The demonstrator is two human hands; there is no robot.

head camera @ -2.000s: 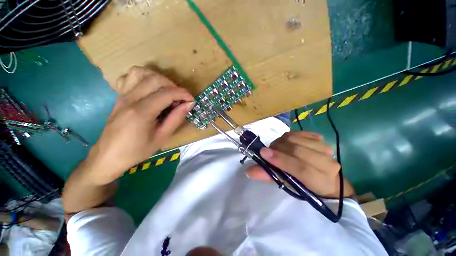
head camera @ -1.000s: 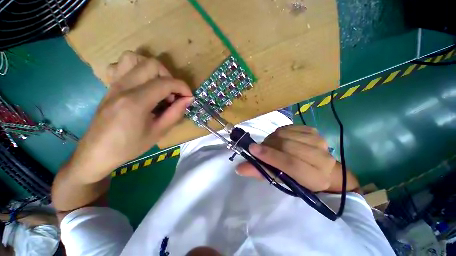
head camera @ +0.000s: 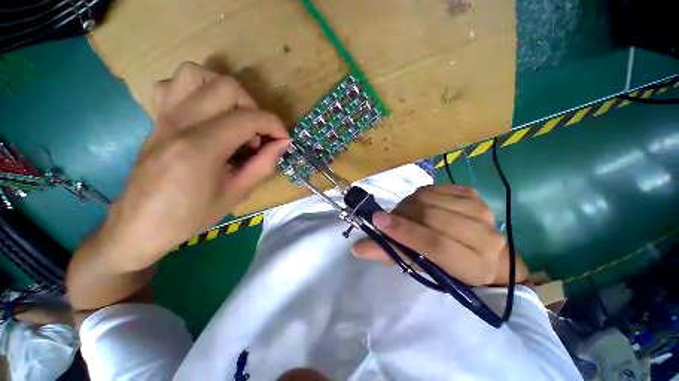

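The green PCB panel (head camera: pixel 339 119), with rows of silvery parts, lies tilted on the tan board near its front edge. My right hand (head camera: pixel 443 234) holds the soldering iron (head camera: pixel 362 205) by its black handle. The iron's metal tip and the thin feed tube beside it reach the panel's left end. My left hand (head camera: pixel 197 160) is at that same end, thumb and forefinger pinched together right by the iron tip. Something very small may be between these fingertips, too small to name. My left fingers hide part of the panel's end.
A long green strip (head camera: pixel 335 45) runs from the panel's upper right edge. A black fan grille (head camera: pixel 45 18) is at the top left. Red and silvery wires (head camera: pixel 37 178) lie at the left. A black cable (head camera: pixel 509 223) loops beside my right hand. A black box (head camera: pixel 646 26) is at the top right.
The view has shifted slightly, so the fan shows less. The iron tip has moved along the panel toward my left fingertips. Both hands keep nearly the same grip.
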